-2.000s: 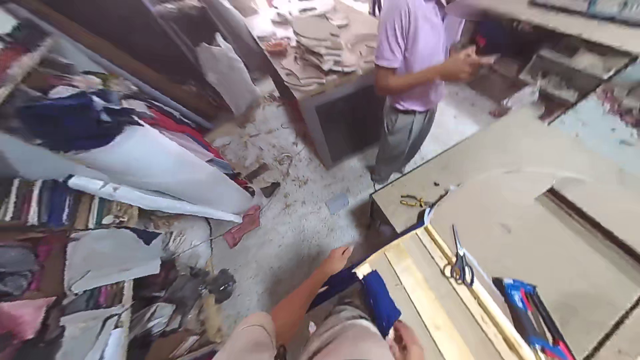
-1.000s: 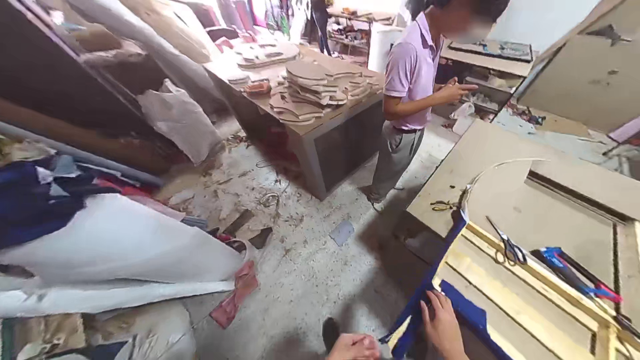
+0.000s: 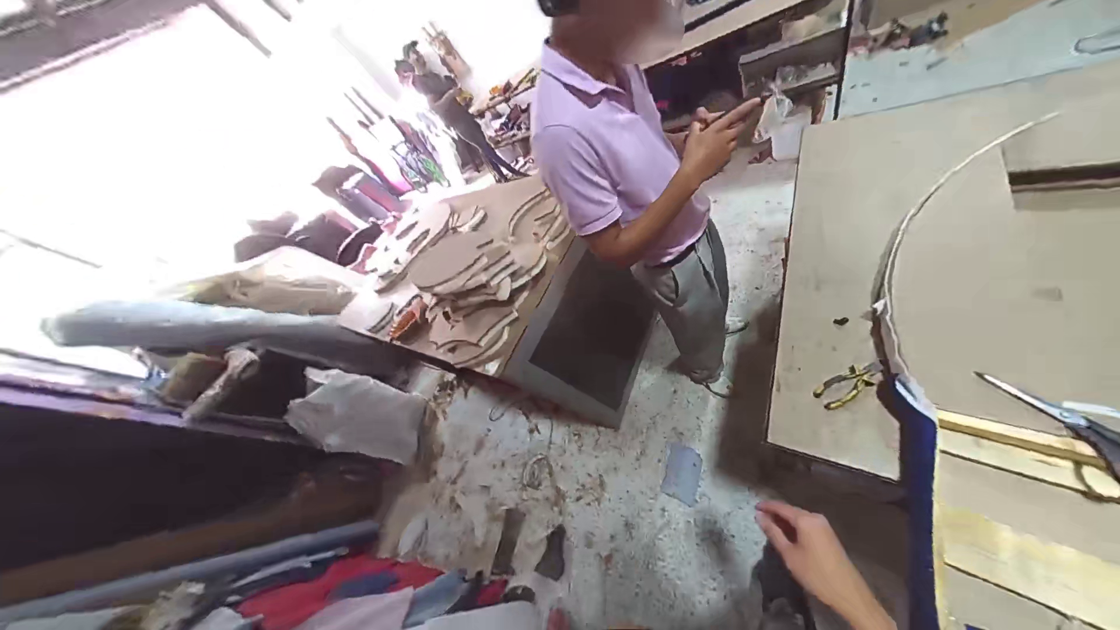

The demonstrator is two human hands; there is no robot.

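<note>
One bare hand shows, at the lower right, left of the blue-covered edge; I take it for my left hand [image 3: 809, 547]. Its fingers are apart and nothing lies in them. My right hand is out of the picture. Blue fabric [image 3: 917, 499] wraps the edge of a wooden frame [image 3: 1024, 534] at the right. A pale cord or strip [image 3: 901, 232] curves up from the fabric over the board. Scissors [image 3: 1063, 416] lie on the frame, cut off by the right edge. Yellow-handled pliers [image 3: 847, 386] rest on the table [image 3: 818, 306].
A person in a lilac shirt [image 3: 604, 157] stands beyond the table, hands raised. Left of them, a bench [image 3: 516, 346] holds piled cut board pieces [image 3: 472, 267]. Another person [image 3: 446, 101] is farther back. Scraps litter the floor [image 3: 604, 525]; cloth [image 3: 350, 591] lies at lower left.
The view has swung and tilted strongly. One second ago two hands were near the blue fabric; now one shows, off the fabric, and the other is out of view.
</note>
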